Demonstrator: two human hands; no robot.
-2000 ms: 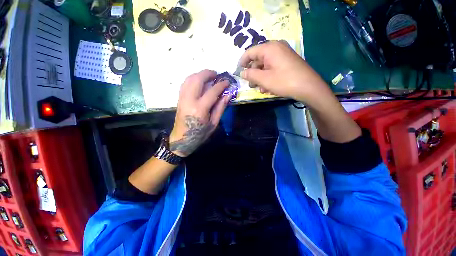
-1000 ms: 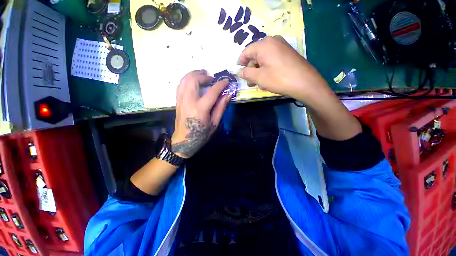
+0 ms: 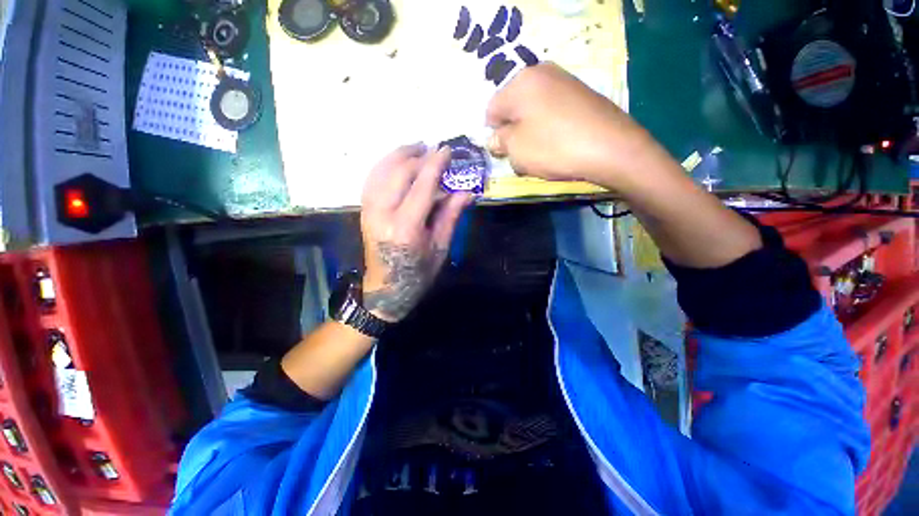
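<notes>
My left hand (image 3: pixel 411 207) holds a round watch head (image 3: pixel 465 168) with a dark rim and a shiny silver-violet face, over the front edge of the pale sheet (image 3: pixel 373 121). My right hand (image 3: pixel 549 126) is just right of it, fingers curled together at the rim's right side. Whether it pinches a small thing is hidden by the fingers. Several small dark slivers (image 3: pixel 492 45) lie on the sheet beyond my right hand.
Two dark discs (image 3: pixel 367 16) lie at the sheet's upper left. A dotted sheet (image 3: pixel 189 101), a round part (image 3: pixel 235 105) and a vented box (image 3: pixel 76 111) are left. A black fan (image 3: pixel 824 73) stands right. Red trays (image 3: pixel 101 353) stand below on both sides.
My left fingers have shifted, and more of the watch head's face shows. My right hand has turned, its fingers more curled and hidden. The view has shifted slightly.
</notes>
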